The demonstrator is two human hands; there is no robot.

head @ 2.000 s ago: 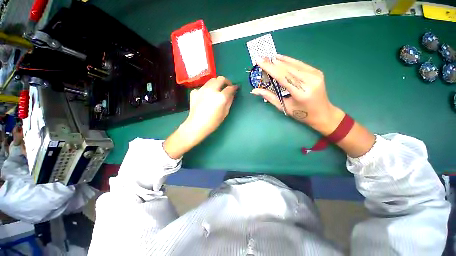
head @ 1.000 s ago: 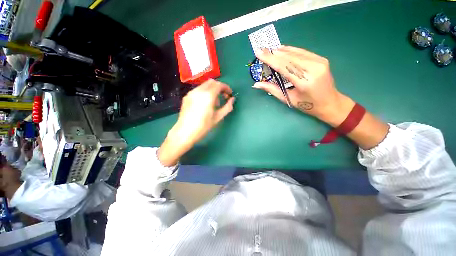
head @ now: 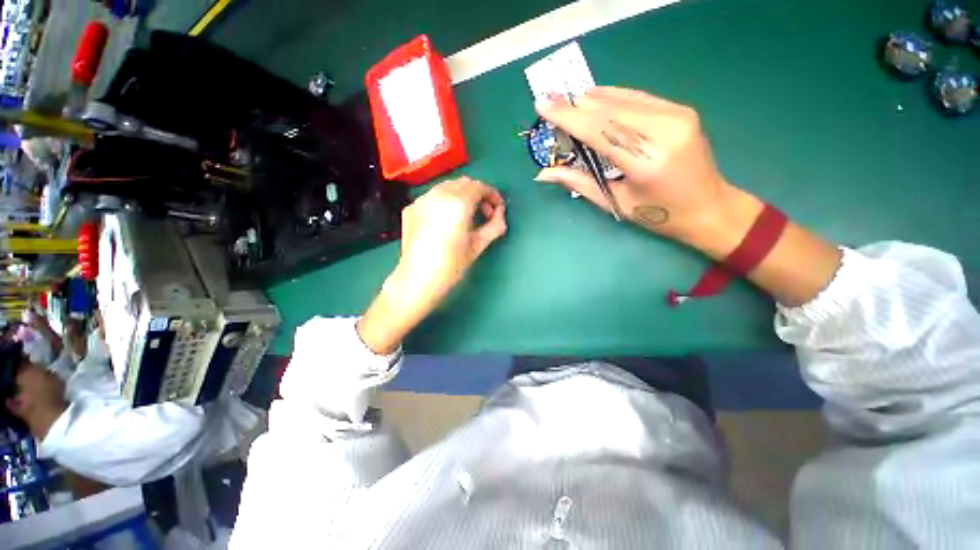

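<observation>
My right hand [head: 656, 161], with a red wristband, holds dark tweezers [head: 594, 167] like a pen. Under its fingers is a round blue and silvery circuit board assembly [head: 546, 144], partly hidden by the hand. A white label sheet [head: 559, 71] with tiny marks lies just beyond the fingertips, its near part covered. My left hand [head: 446, 220] is over the mat, right of the fixture and near the red tray. Its thumb and fingers are curled close together. A tiny dark spot shows at the fingertips; I cannot tell whether it is something held.
A red parts tray [head: 457, 134] with white contents stands beside the black test fixture [head: 355, 161]. Red clamp handles [head: 90, 54] and grey instruments [head: 177, 322] are at the left. Several round assemblies [head: 908, 54] lie far right. A person in a pale smock [head: 118, 430] is at lower left.
The view has shifted slightly. My left hand has moved slightly away from the red tray, its fingers curling closer together. My right hand stays over the assembly with the tweezers.
</observation>
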